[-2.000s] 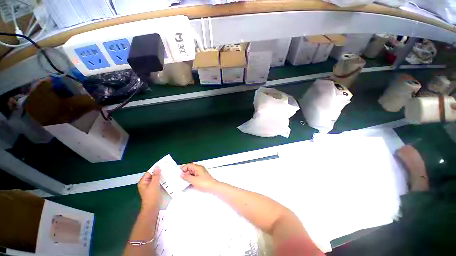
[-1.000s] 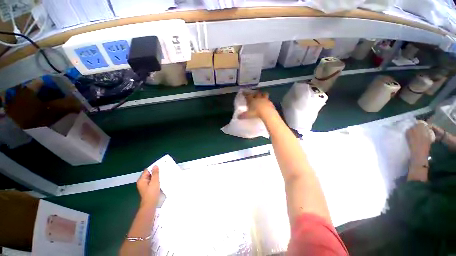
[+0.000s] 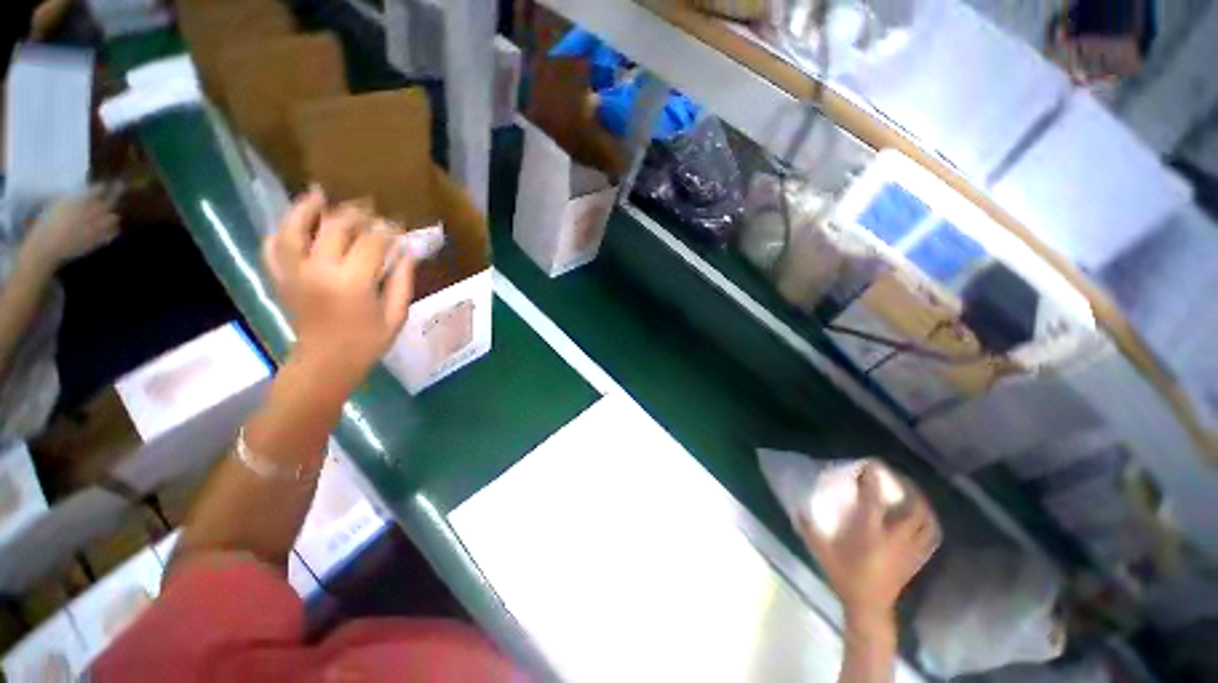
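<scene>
My left hand (image 3: 341, 280), with a bracelet, is raised at the mouth of an open retail carton (image 3: 448, 327). A small white folded leaflet (image 3: 422, 243) shows blurred between its thumb and fingers. The carton stands on the green bench, brown flaps up. My right hand (image 3: 875, 534) is closed around the top of a white bagged device (image 3: 791, 478) on the green surface at lower right. The hand covers much of the bundle. A bright white sheet (image 3: 601, 534) lies on the bench between my hands.
Open brown flaps (image 3: 274, 80) stand behind the carton. Another open carton (image 3: 568, 214) is beyond the rail. Printed cartons (image 3: 194, 380) lie below the bench at left. Another person's hand (image 3: 74, 227) is at far left. A shelf with a power strip (image 3: 968, 254) is upper right; another bagged bundle (image 3: 988, 607) is lower right.
The view has swung left. My left hand has moved from above the white sheet to the open carton with the leaflet. My right hand is still at the bagged device.
</scene>
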